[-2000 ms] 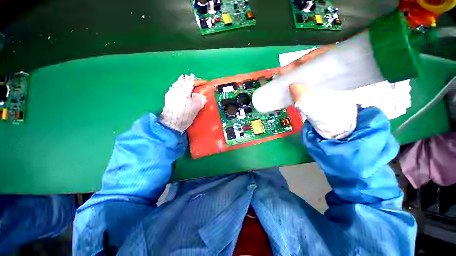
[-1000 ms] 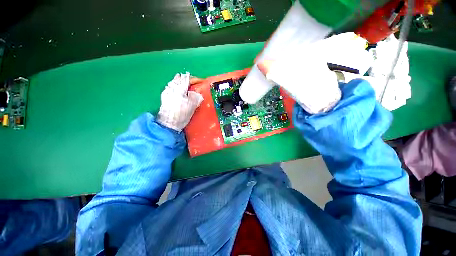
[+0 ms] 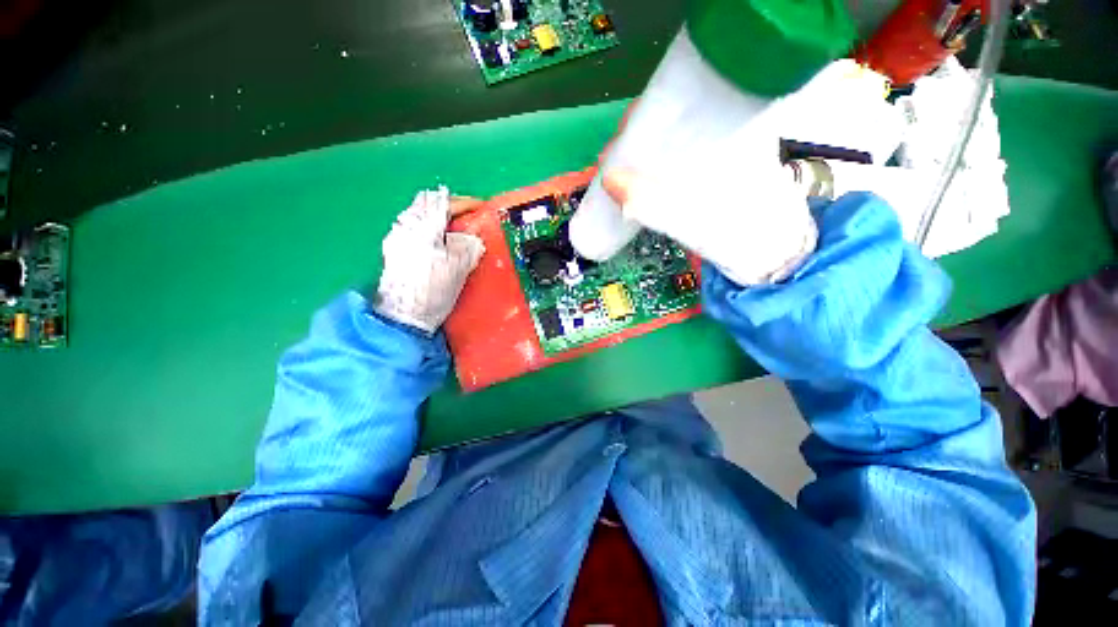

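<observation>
A green circuit board (image 3: 597, 292) with black round parts and a yellow block lies on a red-orange work pad (image 3: 494, 328). My left hand (image 3: 425, 262), in a white glove, grips the left edge of the pad. My right hand (image 3: 736, 202), also gloved in white, is shut on the thick white glue cartridge (image 3: 682, 113) with its green cap up and to the right. The cartridge is tilted, its lower end over the upper middle of the board by the black round parts. Its tip is hidden or too blurred to see.
A crumpled white cloth (image 3: 962, 159) lies right of the pad. A clear hose (image 3: 977, 116) runs down past it. Another board (image 3: 536, 34) is on the dark conveyor (image 3: 294, 92), and more boards sit at the far left. A red object (image 3: 913, 47) stands upper right. A person's pink sleeve (image 3: 1064, 345) shows at right.
The right hand and cartridge have swung left and the cartridge now stands steeper. The left hand, pad and board have shifted slightly left. The conveyor board at upper right has left view or become hidden.
</observation>
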